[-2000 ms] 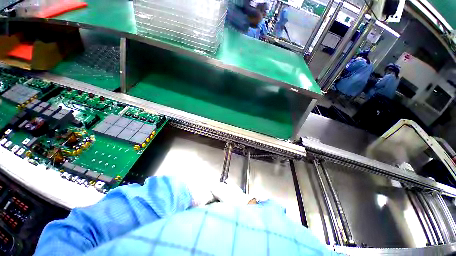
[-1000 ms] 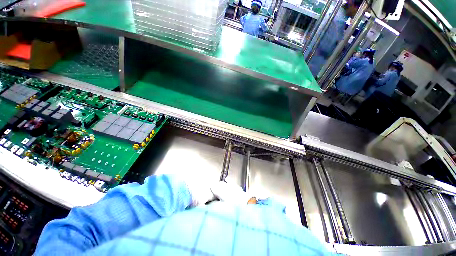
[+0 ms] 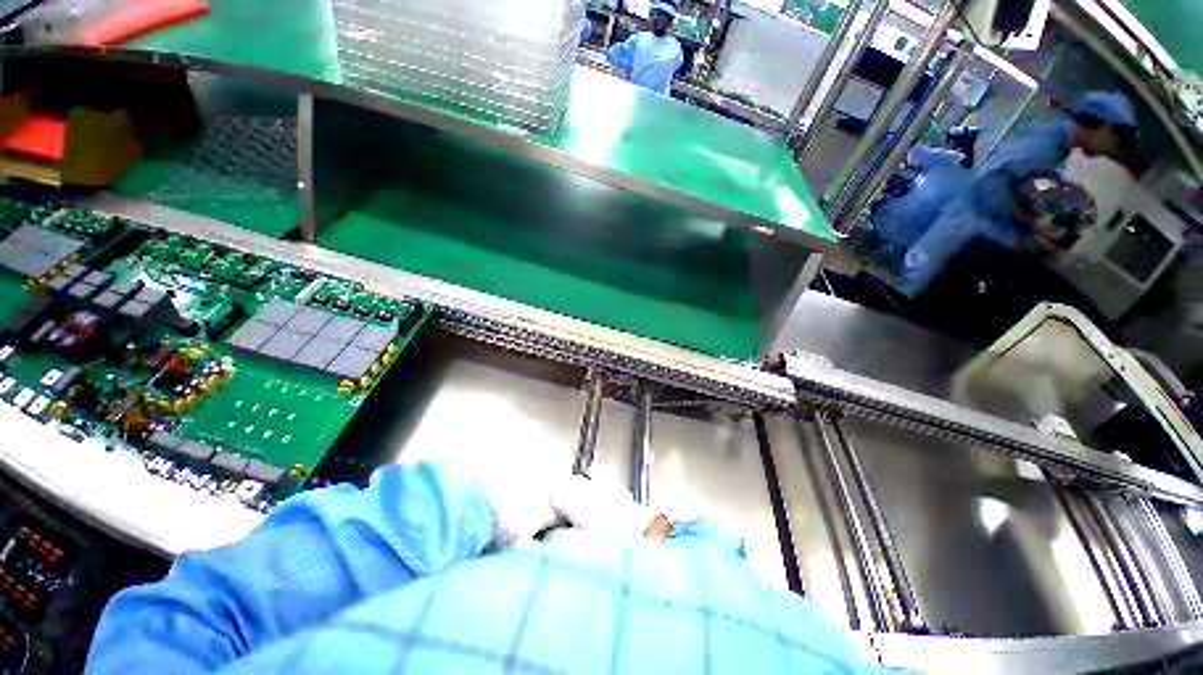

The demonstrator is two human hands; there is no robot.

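A large green circuit board (image 3: 264,409) lies on the conveyor at the left, with grey blocks, copper coils and a dark round part. My left hand (image 3: 521,512), in a white glove, is close against my body at the lower middle, partly hidden by the blue sleeve. My right hand (image 3: 657,526) is beside it, with a small bare-looking fingertip showing and the rest hidden by the sleeve. The hands are close together, off the board, to its right. I cannot tell whether the fingers are closed or hold anything.
Conveyor rails (image 3: 620,356) run to the right over a shiny plate. Behind stands a green shelf bench (image 3: 673,145) with clear trays (image 3: 455,59) and a cardboard box (image 3: 99,143). Dark trays with striped parts (image 3: 37,567) lie lower left. People in blue (image 3: 989,191) are at the back right.
The view has shifted slightly, so the board and bench sit a little further left. My hands keep their place before my body. A person in blue has come into view at the back right.
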